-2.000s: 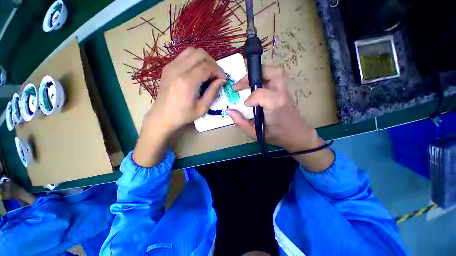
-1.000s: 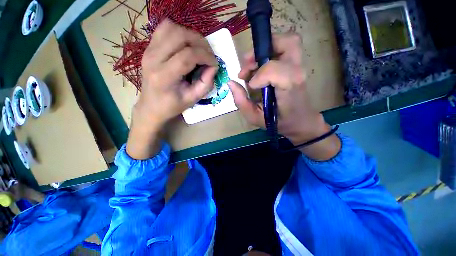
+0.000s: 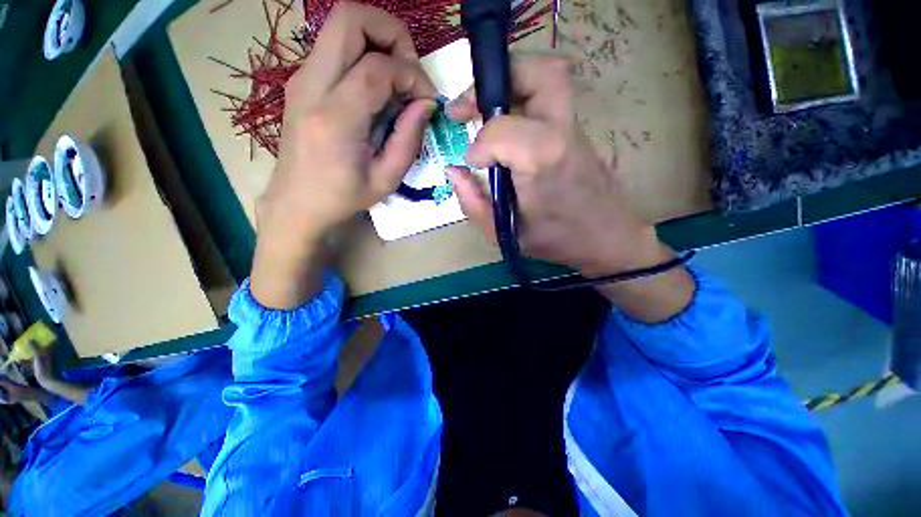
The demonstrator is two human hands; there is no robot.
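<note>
My right hand [image 3: 545, 172] holds the black soldering iron [image 3: 490, 66] upright between thumb and fingers, its tip out of the picture at the top. My right fingertips are also at the right side of the green circuit board [image 3: 451, 140]. The board sits in the white holding fixture [image 3: 404, 220], with a dark ring arc [image 3: 416, 191] beside it. My left hand [image 3: 353, 131] is over the fixture's left side, thumb and forefinger pinched at the board's upper left edge; what they pinch is hidden. Red lead wires [image 3: 265, 106] lie heaped behind the fixture.
A cardboard sheet [image 3: 646, 172] lies under the work. At left, round white housings [image 3: 77, 177] stand on a cardboard piece [image 3: 131, 273]. At right, a dark tray [image 3: 737, 151] holds a metal-edged dish with a yellowish sponge [image 3: 808, 69]. A person's blue sleeve [image 3: 121, 424] shows lower left.
The view has shifted. Since one second ago, the right hand and iron have moved a little left and closer to the board. The other person's hand now shows at left with a yellow object.
</note>
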